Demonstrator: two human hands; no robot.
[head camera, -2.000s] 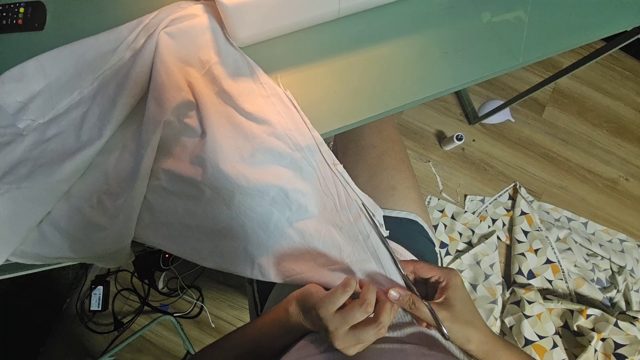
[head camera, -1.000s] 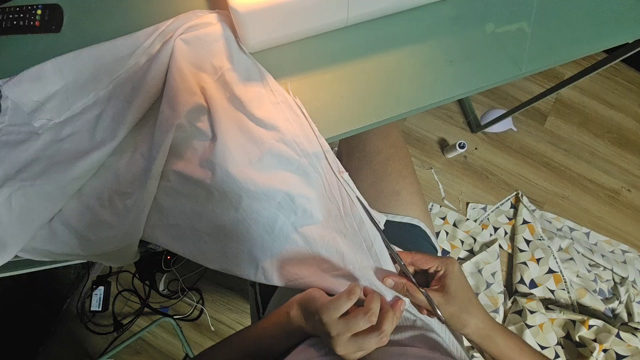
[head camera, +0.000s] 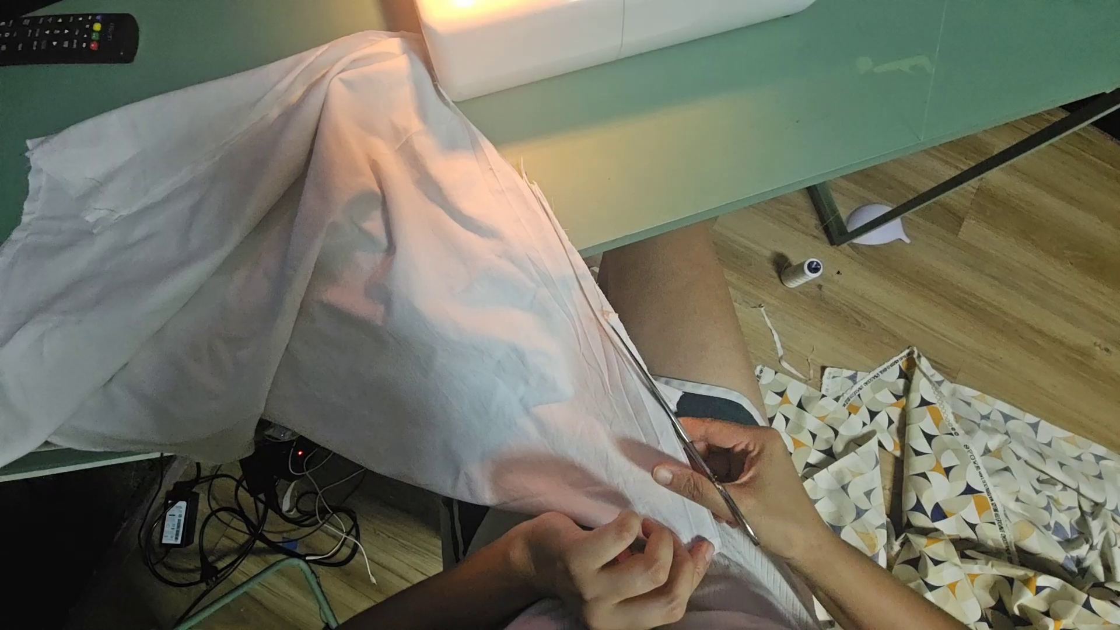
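A large white cloth (head camera: 429, 289) drapes from the table down to my lap. My left hand (head camera: 634, 564) has curled fingers pinching the cloth near its lower right edge. My right hand (head camera: 744, 481) holds a long, thin, shiny metal tool (head camera: 658, 395) between thumb and fingers. The tool lies slantwise along the cloth's right edge, its upper end against the frayed border; its exact kind cannot be told. My right thumb rests on the cloth, just above and right of my left fingertips.
A white machine housing (head camera: 542, 44) and a remote control (head camera: 70, 39) are on the green table (head camera: 700, 166). Patterned fabric (head camera: 945, 472), a thread spool (head camera: 801, 273) and a pale object (head camera: 875, 225) lie on the wooden floor. Tangled cables (head camera: 236, 525) are below left, near a metal table leg (head camera: 971, 171).
My right hand and the tool have moved slightly up along the cloth's edge. At the far left, the cloth has shifted right, and its ragged upper corner now shows. My left hand stays on the cloth.
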